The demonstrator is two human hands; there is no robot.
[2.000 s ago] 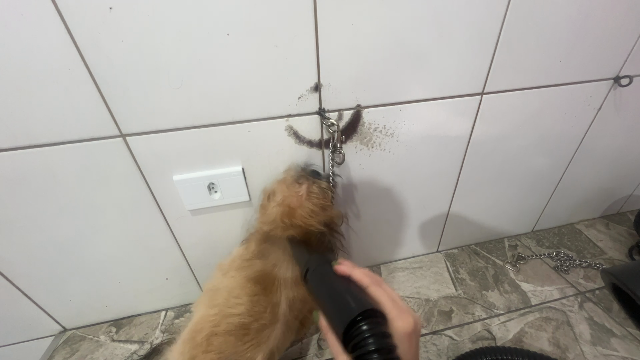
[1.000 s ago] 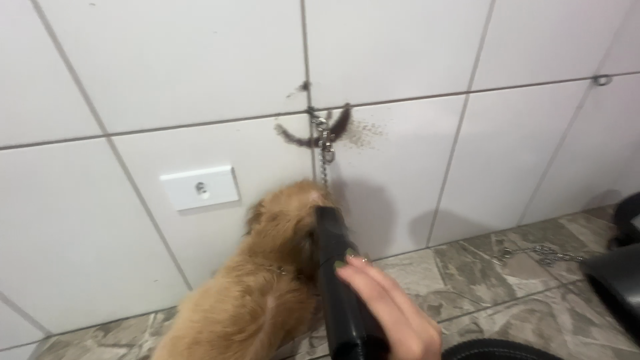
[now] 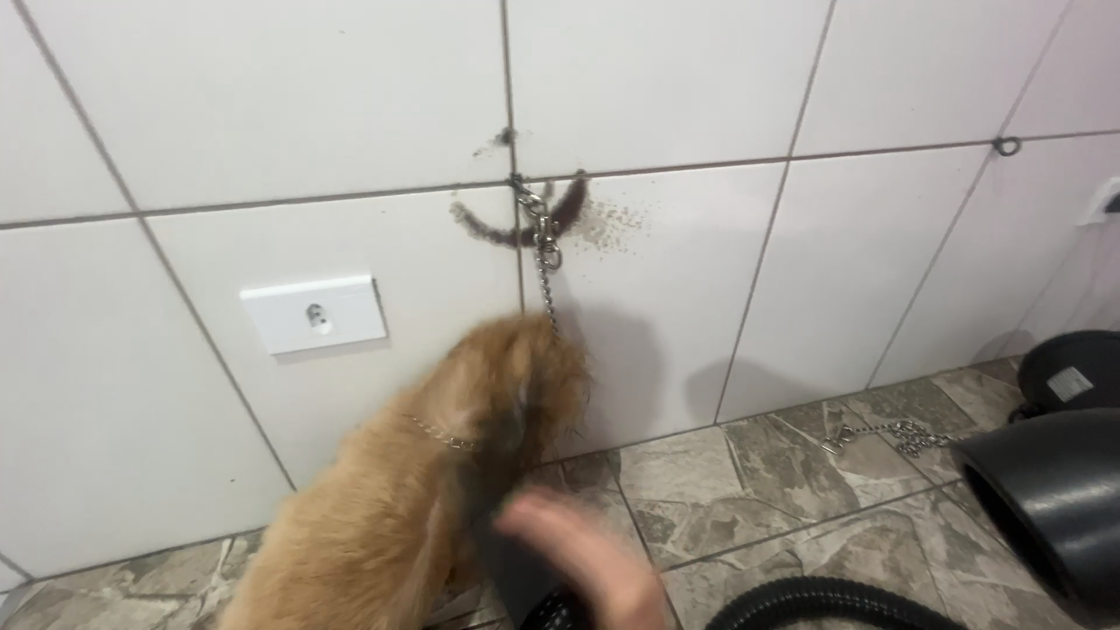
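A tan, long-haired dog [image 3: 350, 525] stands facing the tiled wall, with a thin metal chain collar [image 3: 444, 435] around its neck. From a fixing in the wall a metal chain [image 3: 546, 289] runs down to the dog's head. One hand of mine [image 3: 586, 551], which looks like my right hand, is shut on the black nozzle of a blower hose [image 3: 503, 542]; motion blurs both. The nozzle is close against the side of the dog's head and neck. My left hand is out of view.
A white wall socket [image 3: 317, 317] is left of the dog. At right, a black cylindrical blower housing [image 3: 1050, 499] stands near a loose chain [image 3: 910, 436] on the stone-patterned tiles. Black corrugated hose [image 3: 831, 604] curves along the bottom. A metal ring [image 3: 1008, 146] projects from the wall.
The dog's head has turned and lowered since the earliest frame, where its nose pointed up by the chain. My hand and the nozzle have shifted about beside its head and neck.
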